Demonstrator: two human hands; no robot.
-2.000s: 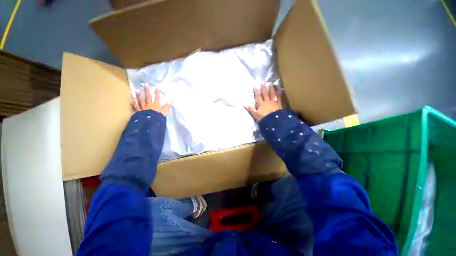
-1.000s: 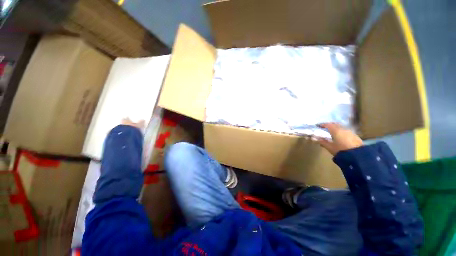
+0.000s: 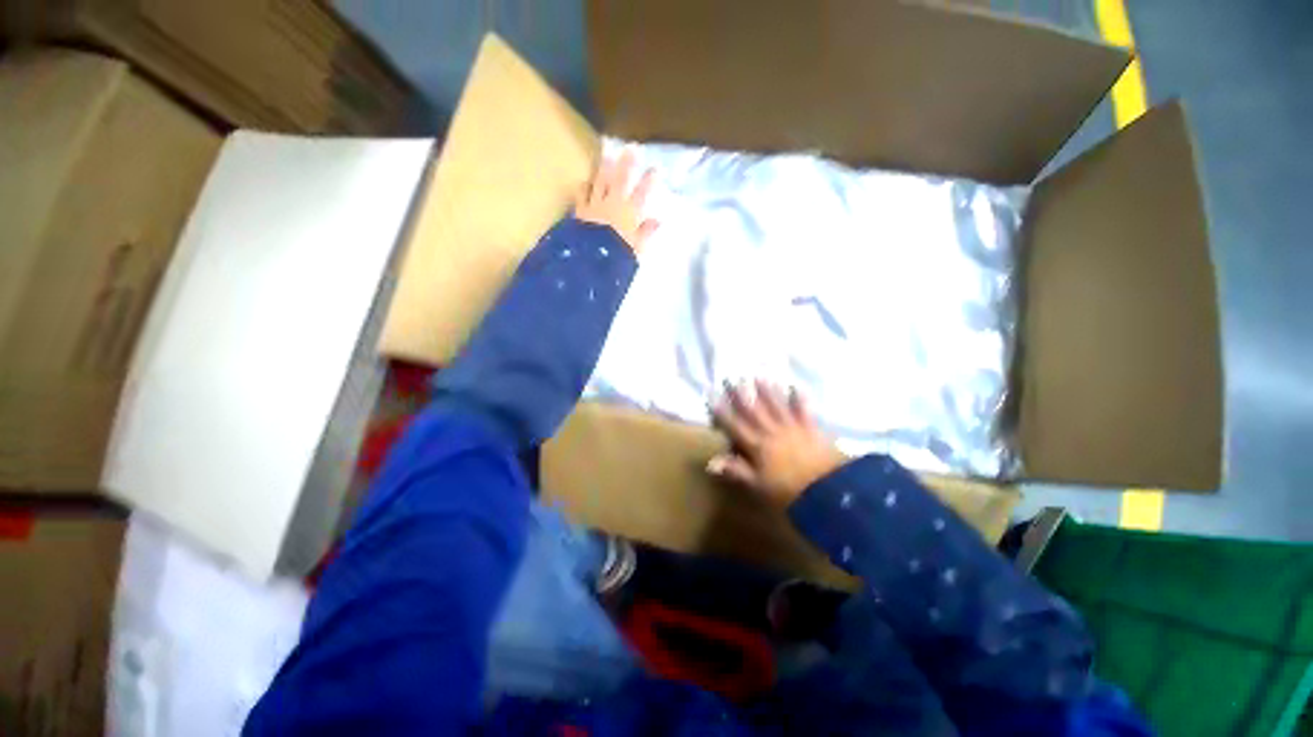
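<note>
The open shipping carton [image 3: 1116,317] stands in front of me with its flaps out. Shiny, silvery-white bagged goods [image 3: 878,295] fill it across its width. My left hand [image 3: 616,202] lies with spread fingers on the bags at the carton's left side, near the back left corner. My right hand [image 3: 770,436] lies with spread fingers on the bags at the near edge, over the carton's front wall. Neither hand holds anything. What lies below the top bags is hidden.
A white-topped stack of layer pads [image 3: 267,324] stands left of the carton. Closed brown cartons [image 3: 72,288] are at the far left. A green tote [image 3: 1181,612] is at the lower right. A red object [image 3: 698,648] lies between my feet. A yellow line [image 3: 1130,87] crosses the floor.
My left hand has moved from the layer pad stack to the bags in the carton. My right hand has moved left along the near edge. The view has shifted slightly.
</note>
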